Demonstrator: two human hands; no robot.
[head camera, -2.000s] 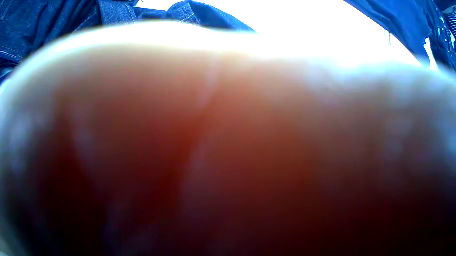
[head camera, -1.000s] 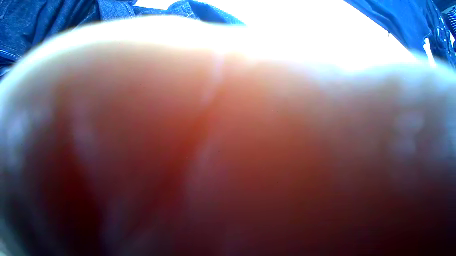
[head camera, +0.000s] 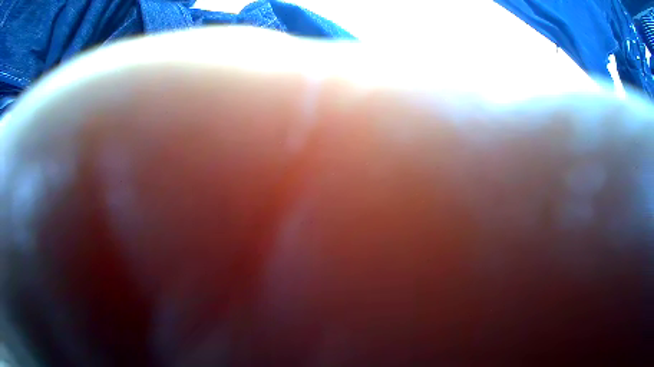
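A very close, blurred reddish-brown shape (head camera: 323, 215) fills most of the head view. It looks like skin, perhaps a finger or part of a hand against the lens, but whose hand, and left or right, cannot be told. Above its pale upper edge, blue denim cloth (head camera: 72, 36) lies in folds at the top left. A further denim bit (head camera: 294, 19) shows at the top middle. No fingertips can be made out. Whatever lies in front of the wearer is hidden behind the shape.
A glaring white surface (head camera: 444, 43), likely the table top, shows at the top middle. Dark blue cloth (head camera: 566, 32) runs down the top right, with a small white strip beside it. Everything lower is covered.
The blurred shape has shifted only very slightly against the lens, its upper edge a little up and then back down. The cloth around it looks the same.
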